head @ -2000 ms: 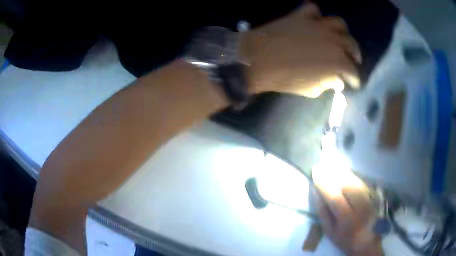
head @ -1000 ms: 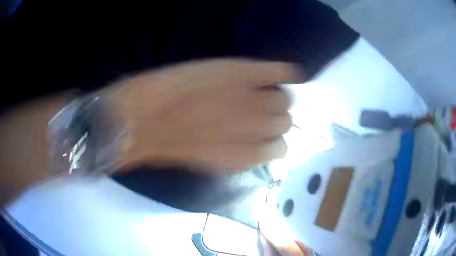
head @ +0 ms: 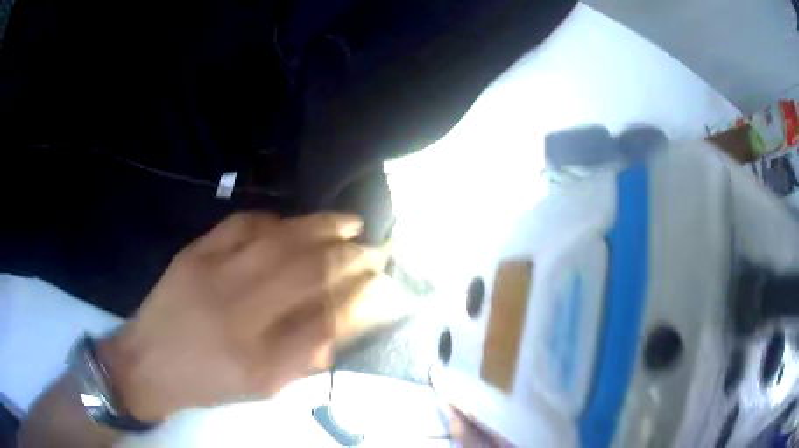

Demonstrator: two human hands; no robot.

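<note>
A large black garment (head: pixel 175 105) covers the upper left of the table, with a small white tag (head: pixel 226 185) on it. My left hand (head: pixel 254 306), blurred and with a watch on the wrist, lies at the garment's lower edge, fingers towards the needle area. Whether it grips the cloth cannot be told. The white sewing machine head (head: pixel 561 306) with a blue stripe stands at the right, and bright lamp glare hides the needle. Only a small part of my right hand (head: pixel 473 430) shows at the bottom edge, below the machine head; its fingers are mostly hidden.
The white table (head: pixel 517 114) shows behind the machine and along the lower left. A dark rounded part (head: pixel 583 146) sticks out behind the head. A box with red and green print (head: pixel 771 131) is at the right edge. A pale grey surface lies at the upper right.
My left hand has moved down and left, off the upper garment, uncovering the white tag. The view has shifted, so the machine head appears larger and further left.
</note>
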